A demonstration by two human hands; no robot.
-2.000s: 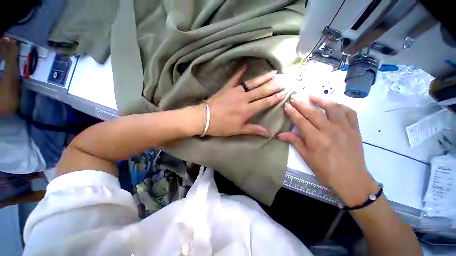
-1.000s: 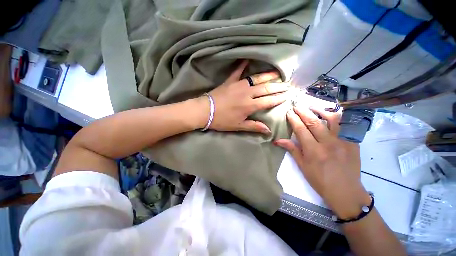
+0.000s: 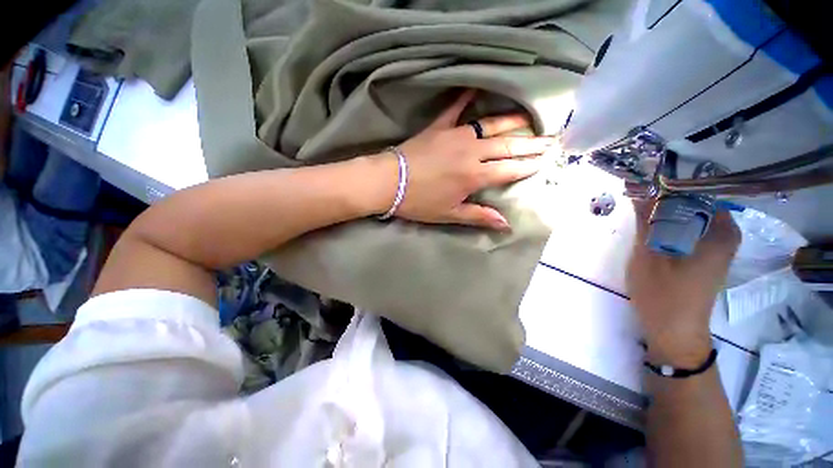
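The olive-khaki garment piece (image 3: 411, 274) lies bunched over the machine table, its front corner hanging over the edge. My left hand (image 3: 457, 174) lies flat on it, fingers spread, fingertips beside the brightly lit needle area of the sewing machine (image 3: 630, 151). The hand presses on the cloth and does not grip it. My right hand (image 3: 676, 292) is off the cloth, to the right, partly behind the dark grey-blue round part (image 3: 680, 226) on the machine. Its fingers are hidden, so I cannot tell what they hold.
Crinkled plastic bags with printed paper (image 3: 781, 393) lie at the right. A printed ruler (image 3: 575, 388) runs along the front edge. A control panel (image 3: 84, 102) and red-handled scissors (image 3: 32, 80) are at far left. Patterned cloth (image 3: 283, 334) shows below the table.
My right hand has left the cloth beside the needle and moved right, behind the round part. My left hand stays flat on the cloth. The view has shifted somewhat.
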